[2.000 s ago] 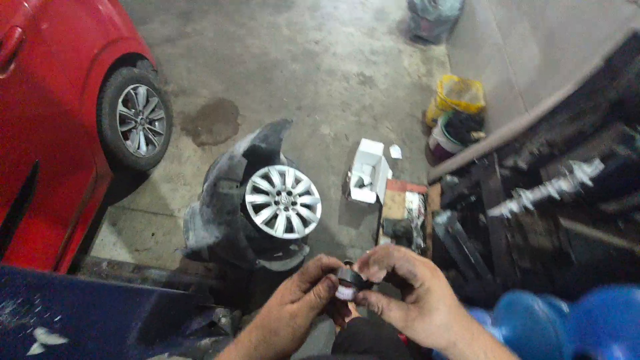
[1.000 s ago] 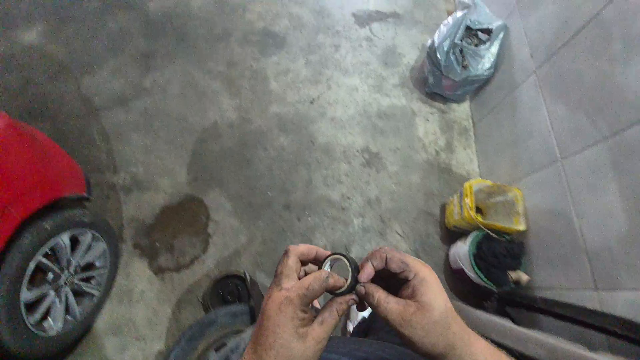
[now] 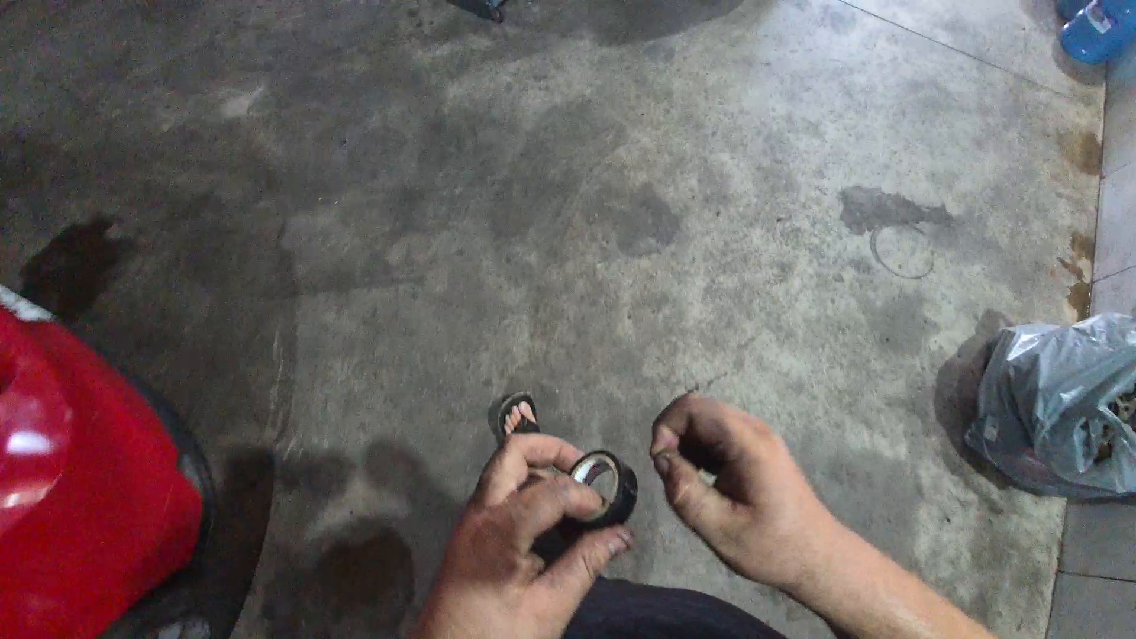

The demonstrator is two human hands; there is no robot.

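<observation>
A roll of black tape point(image 3: 627, 493) with a pale inner core is held in my left hand point(image 3: 532, 532), one finger through the ring and the thumb below it. Just to the right, apart from the roll, is my right hand point(image 3: 737, 497), its thumb and index fingertips pinched together. Whether anything thin lies between those fingertips cannot be told. Beyond my left hand, a foot in a dark flip-flop point(image 3: 516, 414) shows on the concrete floor.
The red car's body point(image 3: 80, 479) fills the lower left corner. A grey plastic bag point(image 3: 1056, 408) with contents sits by the tiled wall point(image 3: 1120, 231) at right. A blue plastic bottle point(image 3: 1093, 34) stands at the top right. Stains mark the concrete floor point(image 3: 497, 248).
My right hand has come away from the tape roll, which both hands touched one second ago. The view has swung across the floor; the wheel cover and yellow bucket are out of sight.
</observation>
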